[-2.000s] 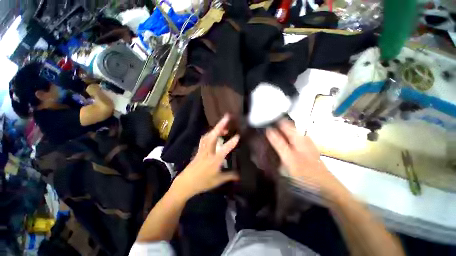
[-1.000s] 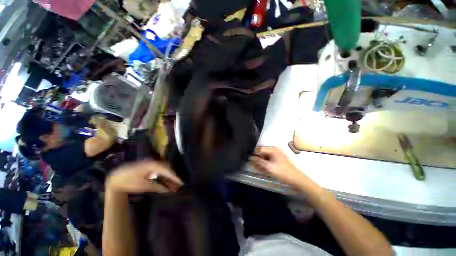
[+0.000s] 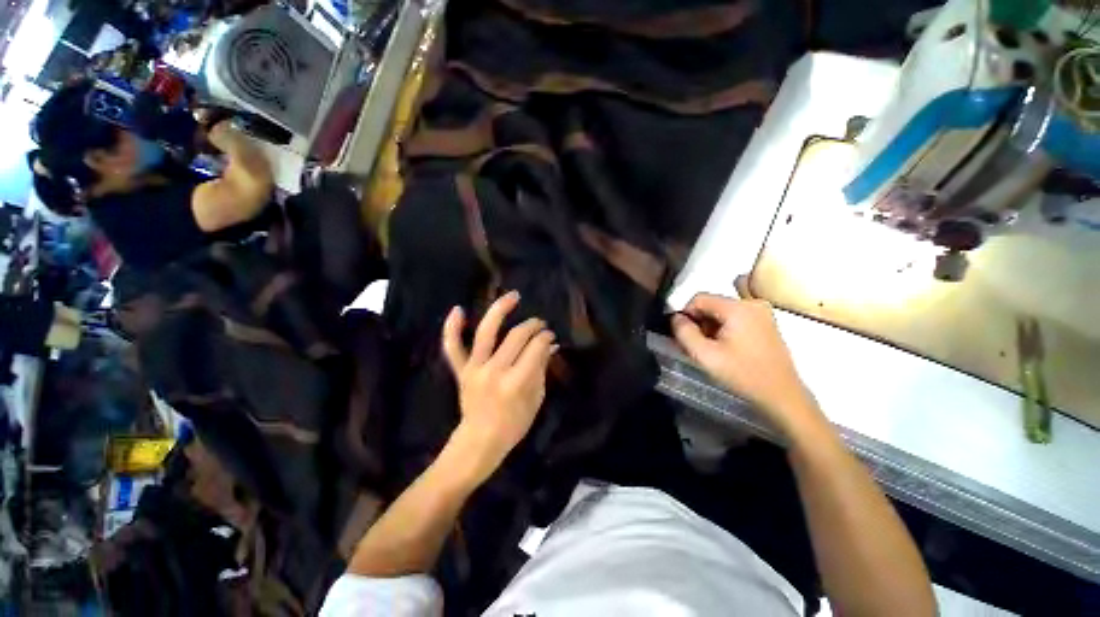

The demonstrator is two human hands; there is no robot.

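A black garment with brown bands (image 3: 603,133) lies in a heap left of the machine and hangs over the table's front edge towards the lap. My left hand (image 3: 501,380) lies over the garment with its fingers spread, palm down. My right hand (image 3: 736,350) is at the table's front edge, its thumb and forefinger pinching a dark edge of the garment. The white sewing machine (image 3: 941,109) with a blue band stands at the right, its needle area lit above the beige bed (image 3: 881,307). No cloth lies under the needle.
Green-yellow snips (image 3: 1033,380) lie on the bed at the right. The white table (image 3: 941,410) has a strip along its front edge. A person in dark clothes (image 3: 145,193) sits at the left by another machine (image 3: 271,66). More banded dark cloth (image 3: 241,374) is heaped at the left.
My left hand has moved right, onto the garment, and its fingers have spread. My right hand has moved slightly right and up along the table edge. The garment now lies spread out more widely.
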